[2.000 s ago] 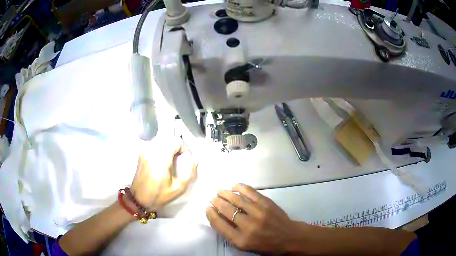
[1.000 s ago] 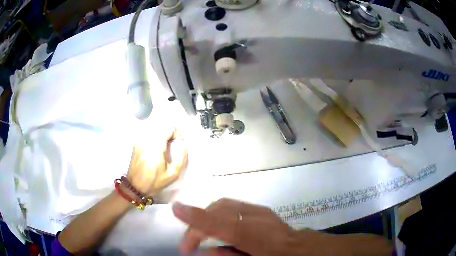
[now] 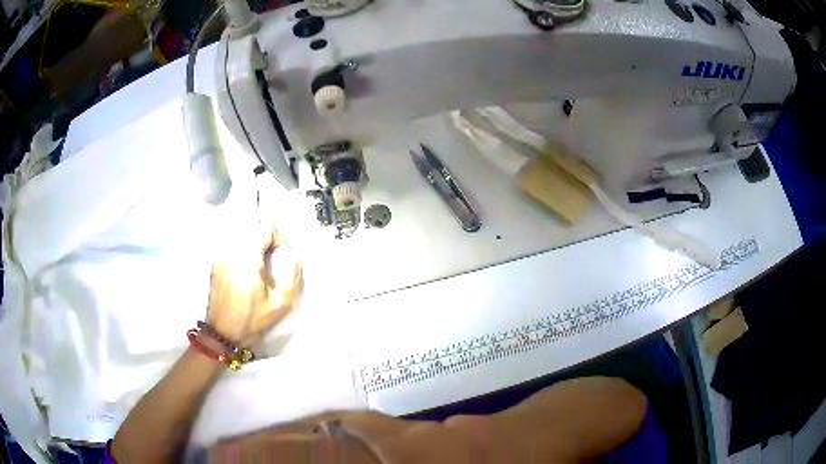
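Observation:
White fabric (image 3: 109, 299) lies left of the needle area and blends into the glare. My left hand (image 3: 256, 285), with red bracelets at the wrist, rests on it just left and in front of the presser foot (image 3: 340, 217). Its fingers are bent, and glare hides the fingertips and any grip. My right hand (image 3: 299, 442) is low at the bottom edge, blurred and partly cut off, over the near part of the fabric. A ring shows on it, but its fingertips and any hold cannot be made out.
The sewing machine arm (image 3: 507, 68) spans the top. Thread snips (image 3: 446, 188) lie right of the needle, beside a small metal disc (image 3: 377, 216). A tan block (image 3: 557, 188) with white strips lies under the arm. The lamp (image 3: 206, 149) hangs left. A printed ruler (image 3: 561, 317) runs along the front edge.
My right hand has moved from the table beside my left hand down to the bottom edge. My left hand stays on the fabric. The view has shifted, with the machine further up and left.

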